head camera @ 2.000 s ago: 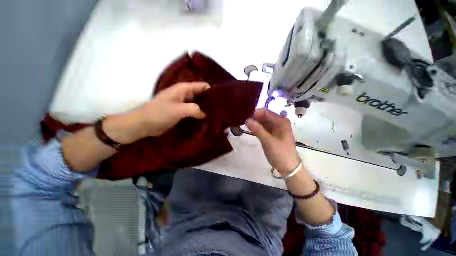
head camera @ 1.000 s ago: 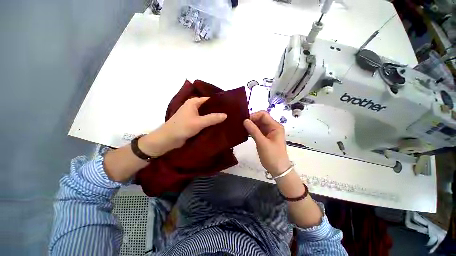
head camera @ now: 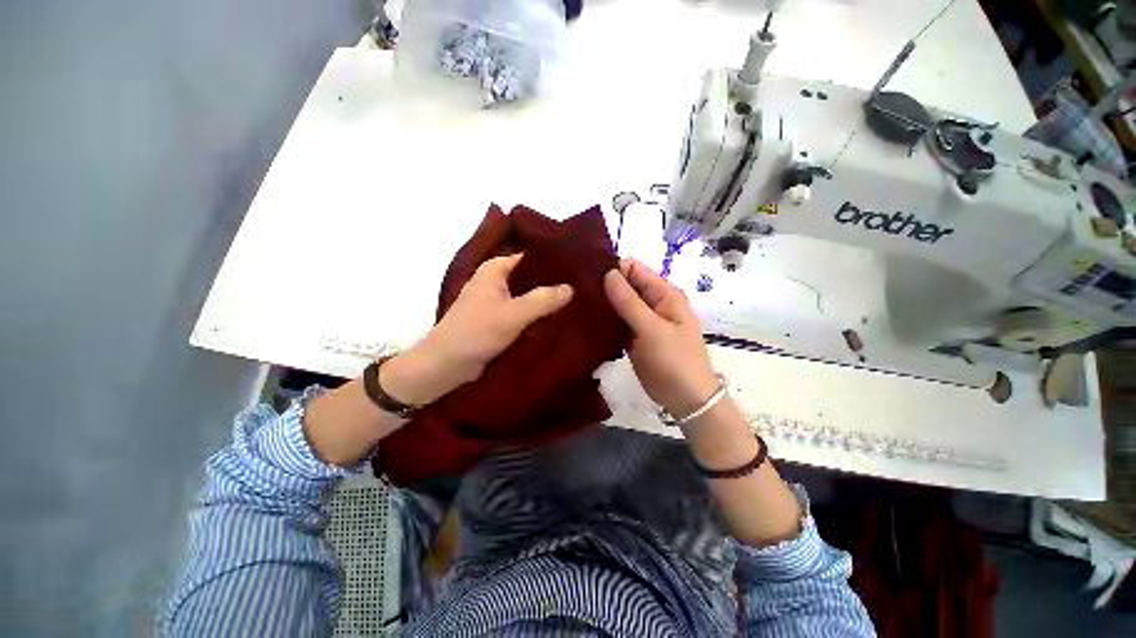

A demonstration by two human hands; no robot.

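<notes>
A dark red garment piece (head camera: pixel 530 361) lies bunched at the table's front edge, left of the needle, and partly hangs over the lap. My left hand (head camera: pixel 486 318) rests on it with thumb and fingers holding a fold. My right hand (head camera: pixel 660 330) pinches its right edge between thumb and fingers. The needle area (head camera: pixel 679 237) of the white sewing machine (head camera: pixel 860 206) is lit violet-white, just right of the cloth. The cloth is not under the foot. The fingertips partly hide the pinched edge.
A clear container of small items (head camera: pixel 480 62) stands at the back left of the white table (head camera: pixel 336 187). Printed scale marks (head camera: pixel 872 446) run along the front edge. Red cloth (head camera: pixel 922 567) hangs below the table at right. A pale perforated panel (head camera: pixel 359 561) is below left.
The view has steadied and shifted. The cloth's upper right part, held flat before, is now more folded, with a pointed corner up. Both hands still hold it.
</notes>
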